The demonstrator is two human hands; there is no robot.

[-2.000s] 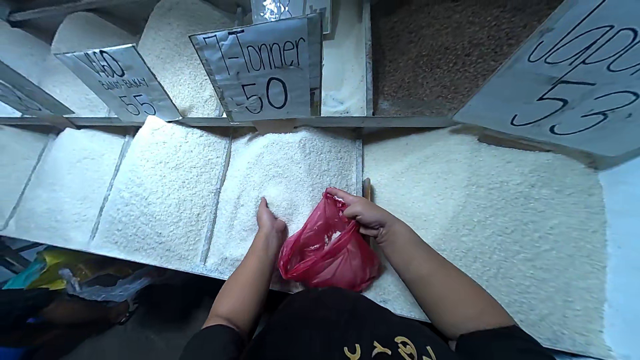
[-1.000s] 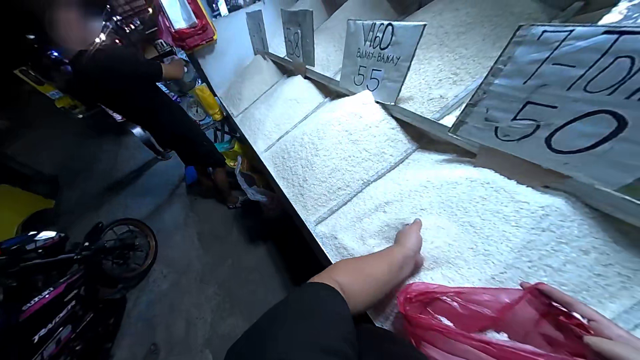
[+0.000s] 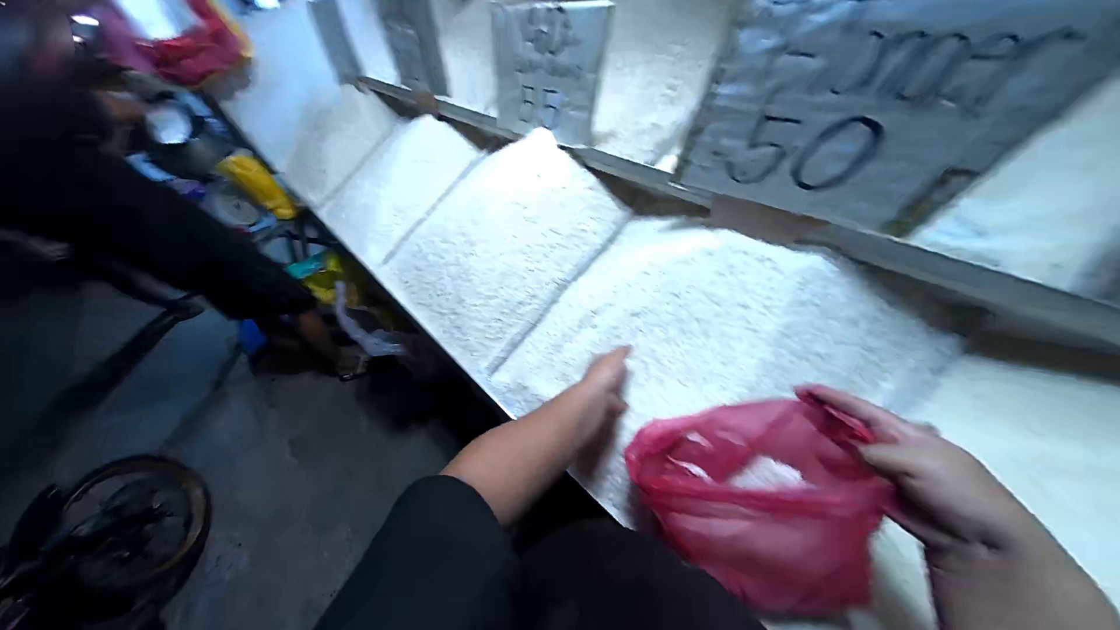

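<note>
My right hand point(image 3: 910, 464) grips the rim of a thin red plastic bag point(image 3: 770, 542), whose mouth gapes upward. Some white rice point(image 3: 768, 473) shows inside it. Left of the bag, my left hand point(image 3: 604, 385) is at the heap of loose rice point(image 3: 682, 297) in the bin, its thumb side up; its lower fingers are blurred and partly hidden, so whether it holds any grains cannot be told. The bag lies over the front edge of the bin.
More bins of rice point(image 3: 499, 236) run to the upper left, split by thin dividers. Handwritten price signs point(image 3: 787, 114) stand along the ledge behind. A person in dark clothes point(image 3: 157, 219) is at the far left, near a yellow bag point(image 3: 258, 185). A wheel point(image 3: 131, 534) shows at lower left.
The view has swung left since two seconds ago, bringing the other person and the wheel into sight. My right hand keeps its hold on the red bag; my left hand stays over the rice.
</note>
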